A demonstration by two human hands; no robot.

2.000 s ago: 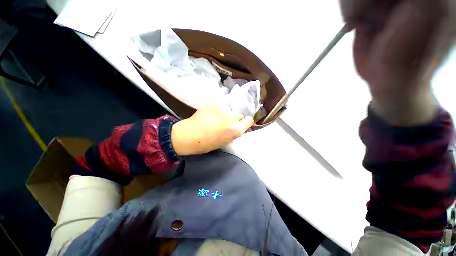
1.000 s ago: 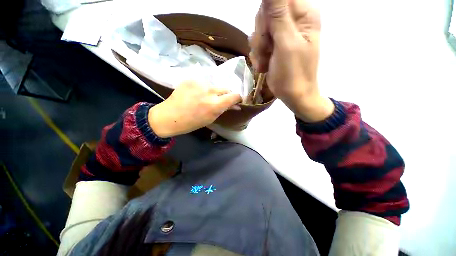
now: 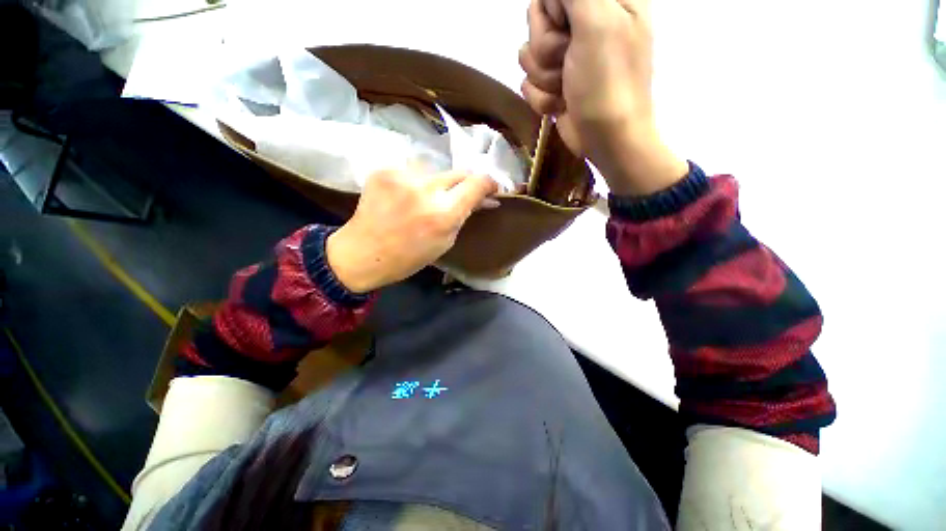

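A brown handbag (image 3: 508,236) stands on the white table with its wide mouth open towards me. Whitish crumpled tissue (image 3: 342,140) fills its left and middle part. My left hand (image 3: 407,223) pinches the near rim of the bag and the tissue edge at it. My right hand (image 3: 591,78) is a fist above the bag's right end, closed around a thin tan stick or strap (image 3: 539,156) that reaches down into the mouth. I cannot tell which it is, and its lower end is hidden in the bag.
The white table (image 3: 747,124) runs from upper left to lower right. Flat white sheets (image 3: 161,73) lie at its left edge. An open cardboard box (image 3: 171,347) stands on the dark floor at lower left, below my left arm. A dark metal frame (image 3: 104,207) stands at left.
My right hand has come from the far right to above the bag's right end, its thin piece now steeper. The bag has tilted, showing more of its near side. My left hand stays at the rim.
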